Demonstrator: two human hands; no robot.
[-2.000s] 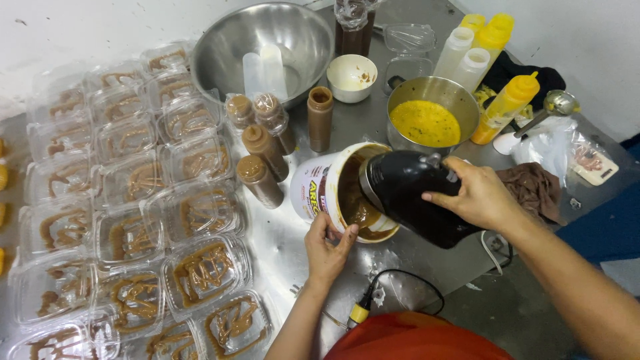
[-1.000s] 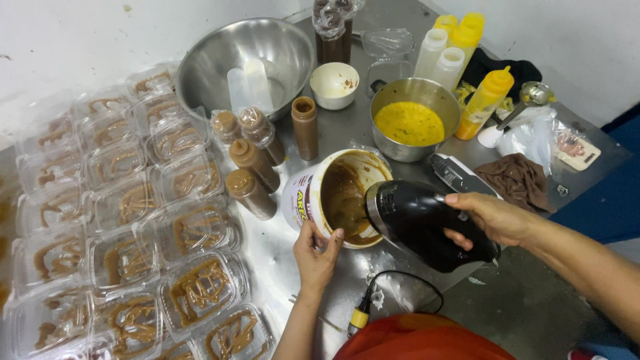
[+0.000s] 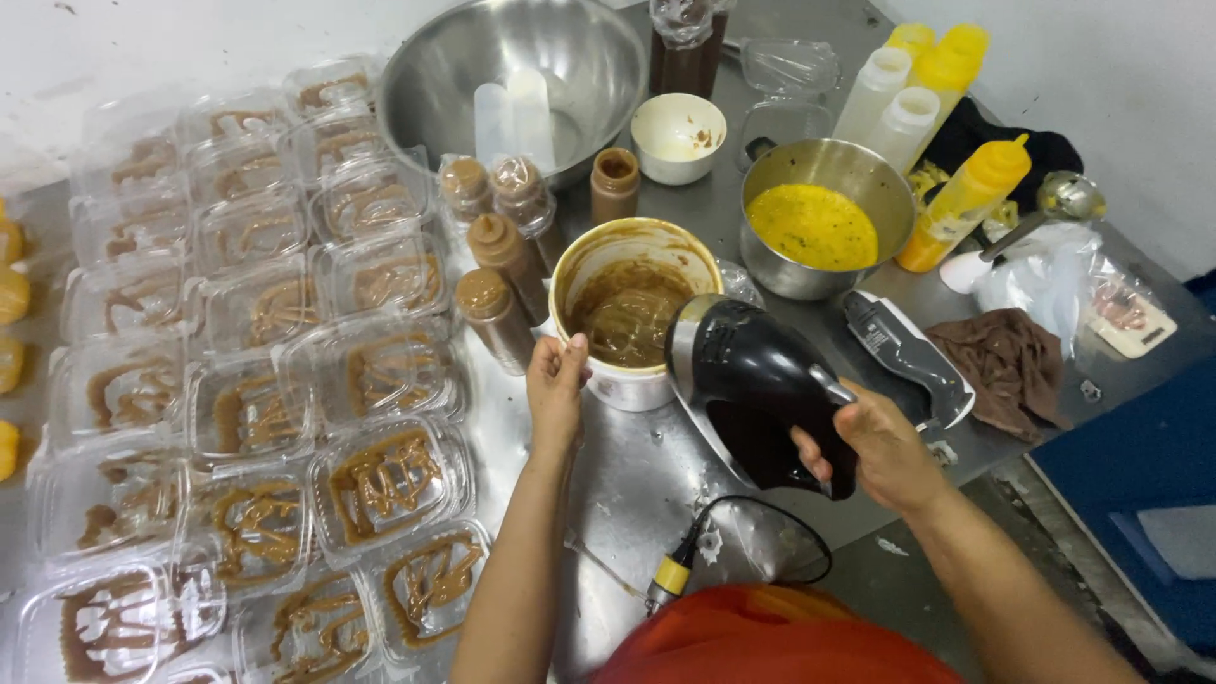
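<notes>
My right hand (image 3: 869, 446) grips the handle of a black electric hand mixer (image 3: 760, 380), its front end at the right rim of a white plastic tub (image 3: 635, 388). Brown sauce (image 3: 632, 313) coats the inside of the tub and pools at its bottom. The mixer's beaters cannot be made out clearly. My left hand (image 3: 559, 385) pinches the tub's left front rim between thumb and fingers. Sauce-filled squeeze bottles (image 3: 494, 309) stand just left of the tub. Behind it is an open brown bottle (image 3: 615, 185).
Rows of clear plastic containers (image 3: 252, 408) with brown sauce cover the left side. Behind are a large steel bowl (image 3: 418, 85) and a white bowl (image 3: 677, 142). To the right are a steel bowl of yellow mixture (image 3: 812, 228), a second mixer (image 3: 902, 351) and a brown cloth (image 3: 1002, 366). A cable (image 3: 774, 503) lies in front.
The black mixer in my right hand has shifted rightward relative to the tub, uncovering more of the tub's inside. My left hand stays at the tub's rim.
</notes>
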